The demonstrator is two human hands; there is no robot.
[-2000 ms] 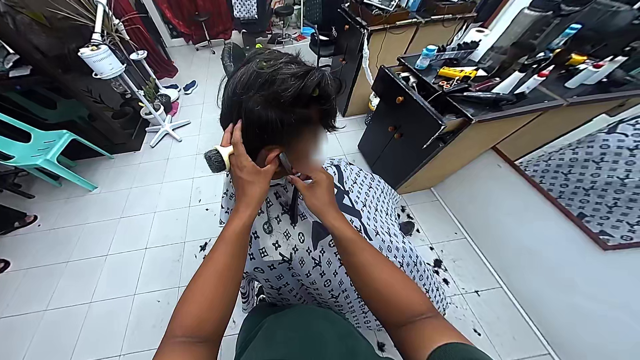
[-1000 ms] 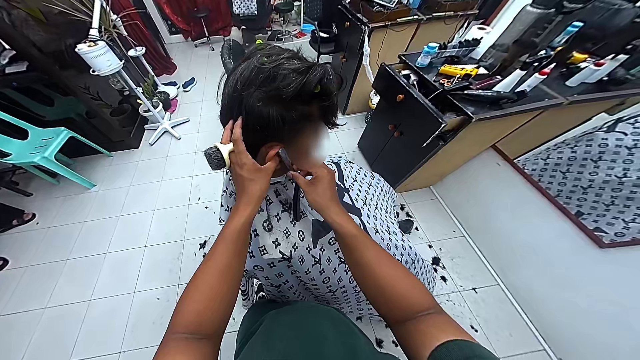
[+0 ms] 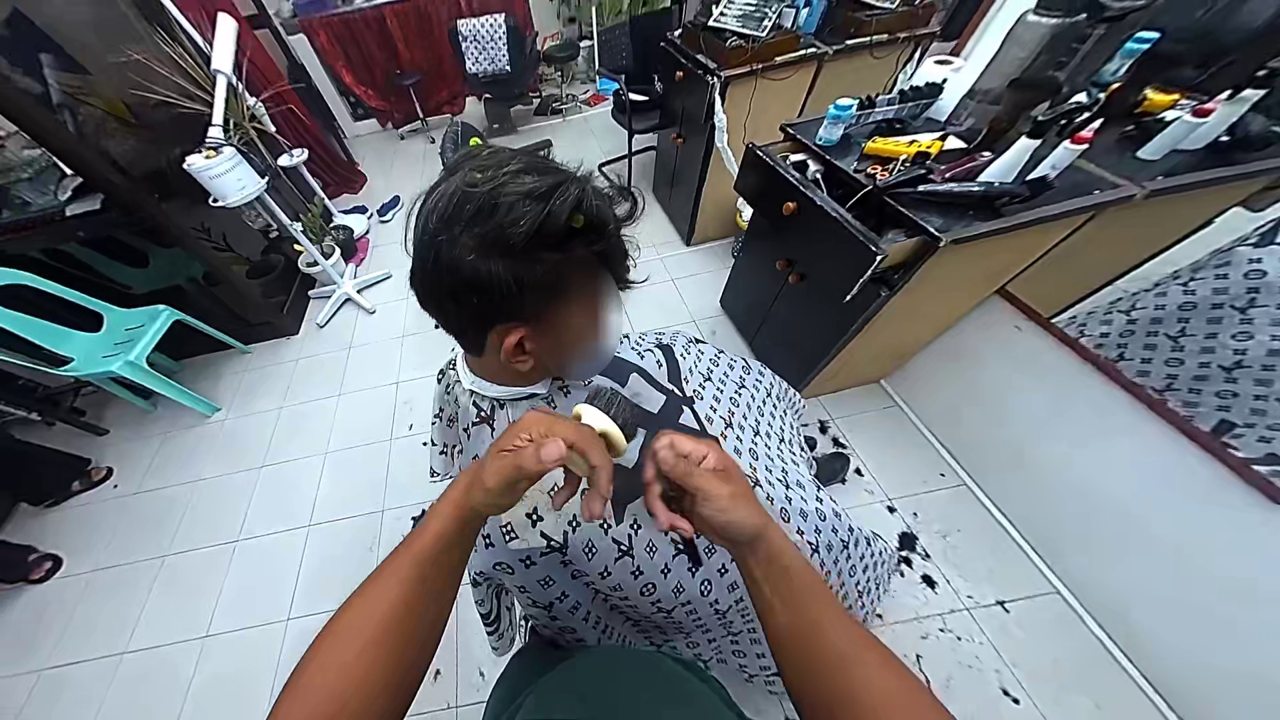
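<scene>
A seated person with dark hair (image 3: 515, 240) wears a white and black patterned barber's cape (image 3: 740, 420) and a white neck strip (image 3: 495, 382). In front of the cape, my left hand (image 3: 550, 455) holds a neck duster brush with a cream handle and dark bristles (image 3: 612, 408), bristles pointing up. Beside it on the right, my right hand (image 3: 700, 485) is closed around a small dark tool, mostly hidden by the fingers; a dark end shows below the hand. Neither hand touches the person's head.
A black cabinet with an open drawer (image 3: 800, 215) stands at the right, with bottles, scissors (image 3: 885, 172) and a yellow tool (image 3: 903, 147) on top. A turquoise plastic chair (image 3: 90, 335) and a white wheeled stand (image 3: 345, 290) are at the left. Hair clippings (image 3: 907, 543) lie on the tiles.
Both hands have come away from the person's ear and moved down in front of the cape. The brush and the dark tool moved with them. The ear is now uncovered.
</scene>
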